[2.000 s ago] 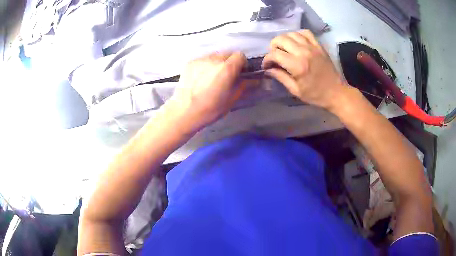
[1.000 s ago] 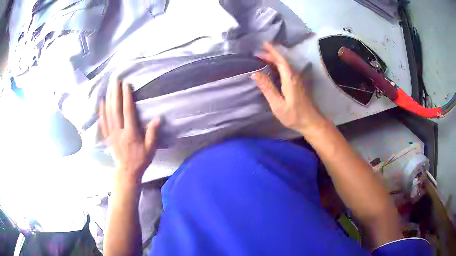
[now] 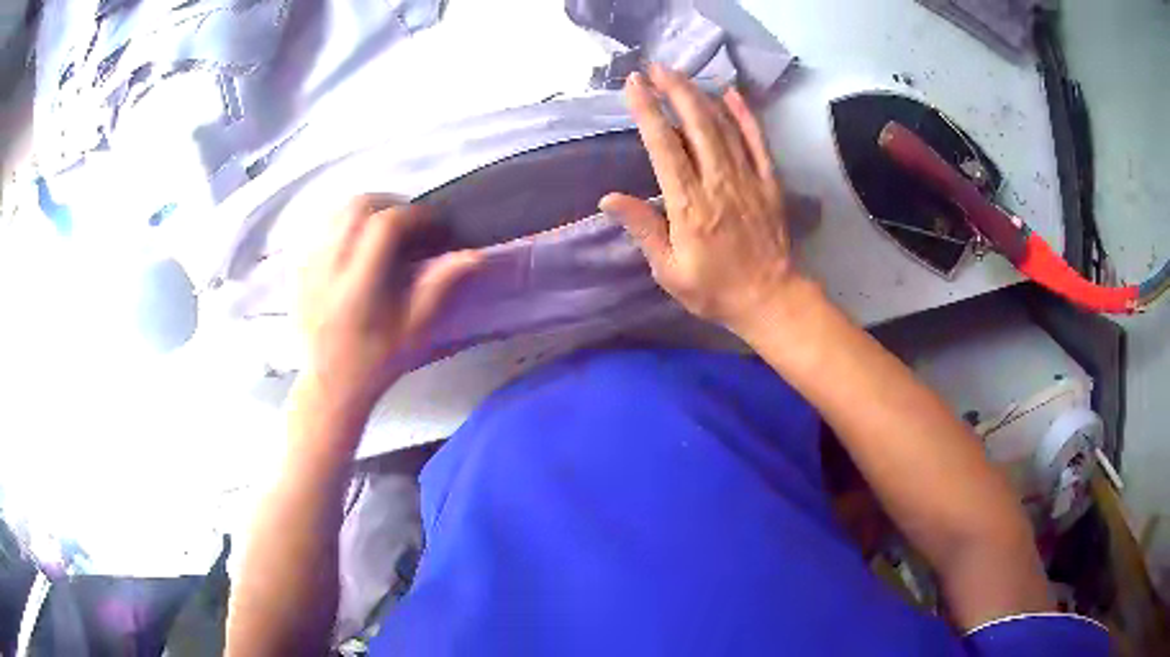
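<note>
A light grey-mauve garment piece lies across the table in front of me, with a long lens-shaped opening in it. A darker grey-purple surface shows inside the opening. My left hand is blurred at the opening's left end, thumb and fingers curled at the cloth edge; whether it pinches the cloth cannot be told. My right hand lies over the right end, fingers spread and holding nothing. An iron with a dark pointed plate and brown-red handle stands on the table to the right of my right hand.
Crumpled grey pieces lie at the far left, beside a bright glare. An orange-red hose runs from the iron to the right edge. Flat grey cloth lies at the far right. A white roll is below the table edge.
Since one second ago, my left hand has moved right and its fingers have curled. My right hand has moved slightly up, over the cloth. Earlier, both hands were close together and the opening was narrower.
</note>
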